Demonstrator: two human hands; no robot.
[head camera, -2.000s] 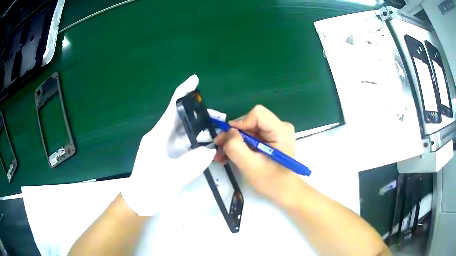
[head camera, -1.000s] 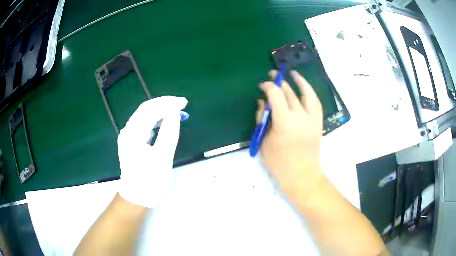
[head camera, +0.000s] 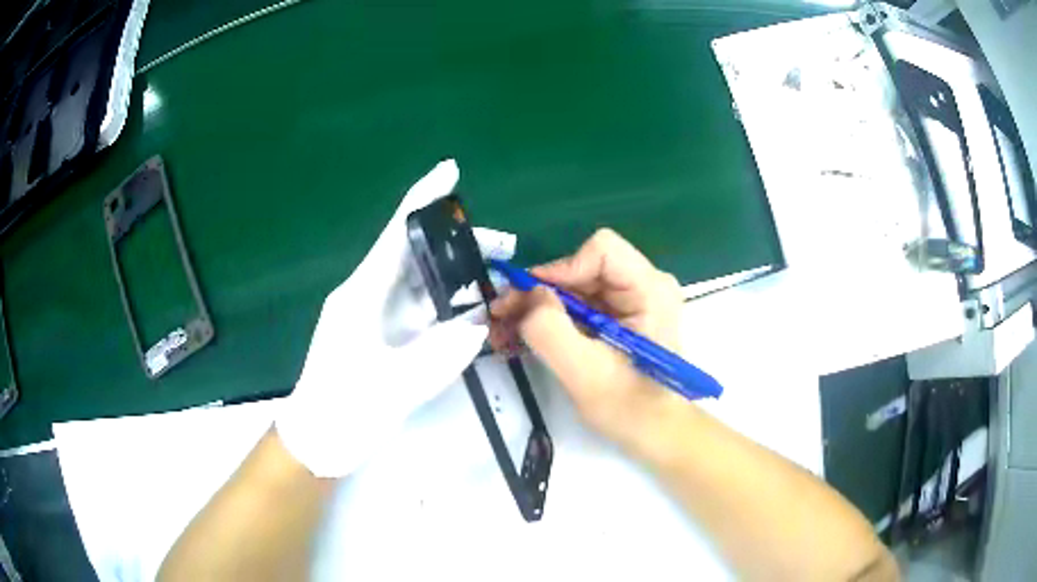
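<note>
My left hand (head camera: 381, 341), in a white glove, holds a black phone middle frame (head camera: 449, 256) tilted over the white paper sheet (head camera: 205, 477). The frame's solid end, with a small orange spot, is up by the gloved fingers; its open window points down toward me. My bare right hand (head camera: 591, 324) grips a blue pen (head camera: 648, 355). The pen's front end is at the frame's right edge; its exact tip and any contact cannot be made out. My right fingers are close against the frame's middle.
A grey phone frame (head camera: 122, 273) lies on the green mat (head camera: 603, 125) at left, another is cut off at the left edge. A black blister tray (head camera: 57, 114) is upper left. A printed sheet (head camera: 836, 193) and a fixture (head camera: 967, 290) with two black frames stand right, stored frames (head camera: 938, 466) below.
The hands have come back together from apart. The left now holds a black frame; the right has left the black frame near the printed sheet, which is gone from there. Two frames now show in the fixture.
</note>
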